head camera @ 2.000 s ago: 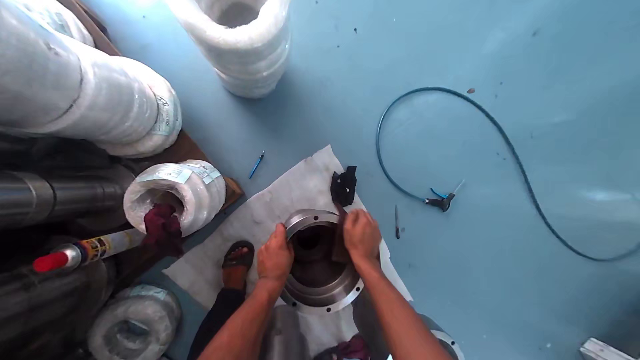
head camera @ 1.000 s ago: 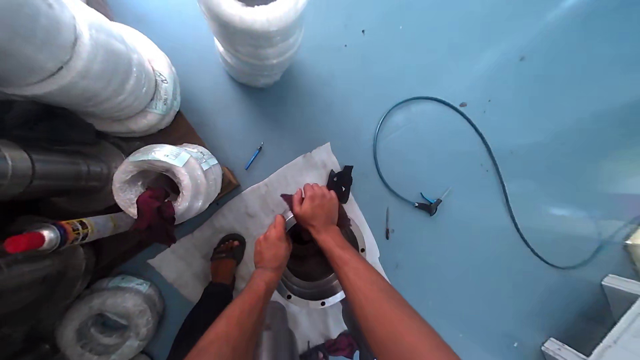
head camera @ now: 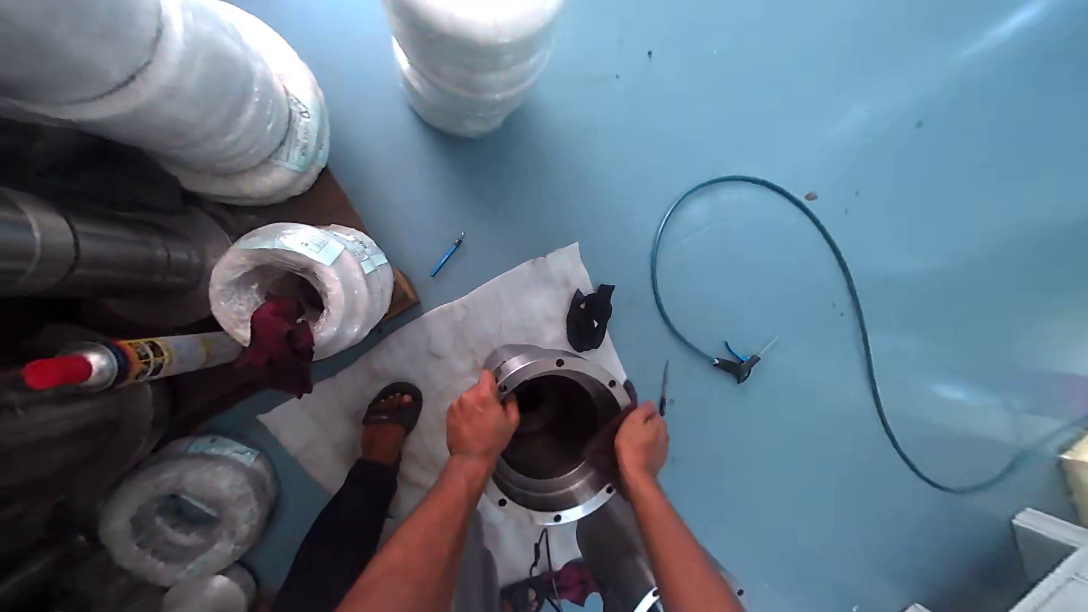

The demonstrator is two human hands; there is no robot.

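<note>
A flanged steel cylinder point(head camera: 535, 518) with bolt holes around its rim stands on a white sheet point(head camera: 501, 310). My left hand point(head camera: 482, 418) grips the left side of its rim, fingers curled over the edge. At the right side of the flange, my right hand point(head camera: 642, 442) is closed on a dark maroon cloth point(head camera: 605, 449), which hangs over the rim into the bore. A black strap-like item point(head camera: 589, 318) lies on the sheet above the cylinder. Right of it, a thin pointed tool point(head camera: 665, 388) rests on the floor.
Plastic-wrapped rings point(head camera: 357, 272) and a spray can point(head camera: 170, 355) with a maroon rag point(head camera: 285, 344) are at left. A wrapped stack point(head camera: 472, 76) stands at the top. An air blow gun point(head camera: 738, 365) on a blue hose point(head camera: 858, 314) lies right. A blue pen-like tool point(head camera: 447, 255) lies on the floor.
My right hand has moved with the cloth from the upper part of the flange to its right side. My left hand remains at the left of the rim.
</note>
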